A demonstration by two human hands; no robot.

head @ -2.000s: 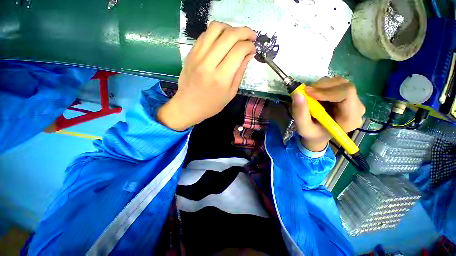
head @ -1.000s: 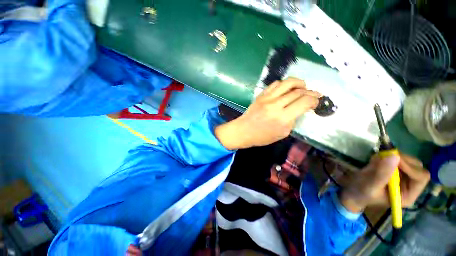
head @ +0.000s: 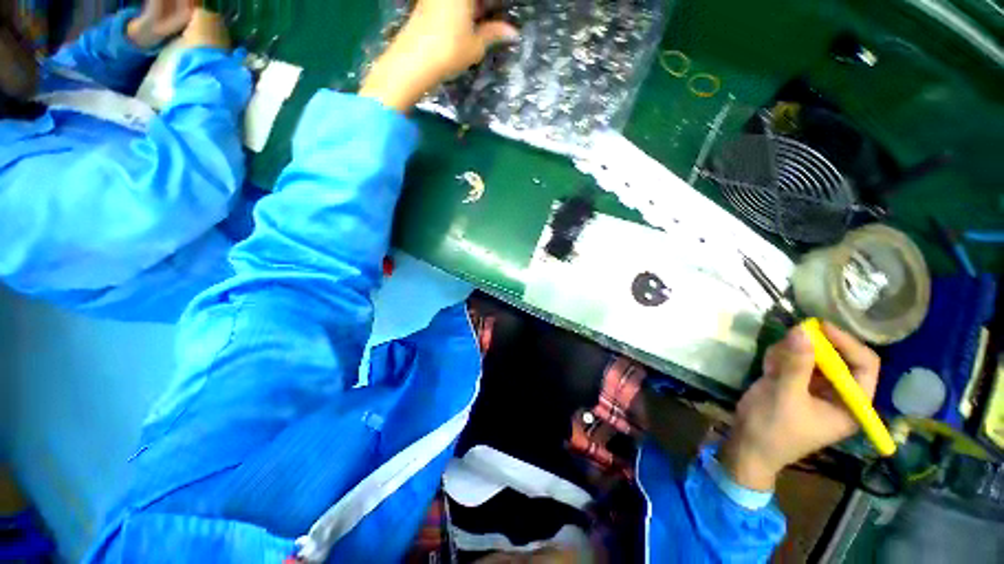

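Observation:
A round black circuit board point(head: 651, 289) lies flat on the white sheet point(head: 600, 303). My right hand point(head: 795, 405) holds the yellow soldering iron point(head: 846, 386), its metal tip pointing up and left over the sheet's right end. My left hand point(head: 446, 46) reaches out to the near left side of the clear tray point(head: 561, 66) full of small parts. It is partly cut off by the top edge, and its fingertips are out of sight, so I cannot tell whether it holds anything. A dark bristly heap point(head: 569, 227) lies at the sheet's left end.
A white perforated strip point(head: 672, 212) lies beyond the sheet. A black fan point(head: 784, 185), a beige ring point(head: 905, 289) and a blue box point(head: 936, 358) are at the right. Rubber bands point(head: 705, 84) lie near the tray. A small part point(head: 472, 186) lies on the mat. A co-worker's blue sleeve point(head: 198, 121) is at the left.
My left hand has let go of the round board and moved far forward and left to the tray. The iron's tip moved off the board to the right. The view has swung toward the left and far side.

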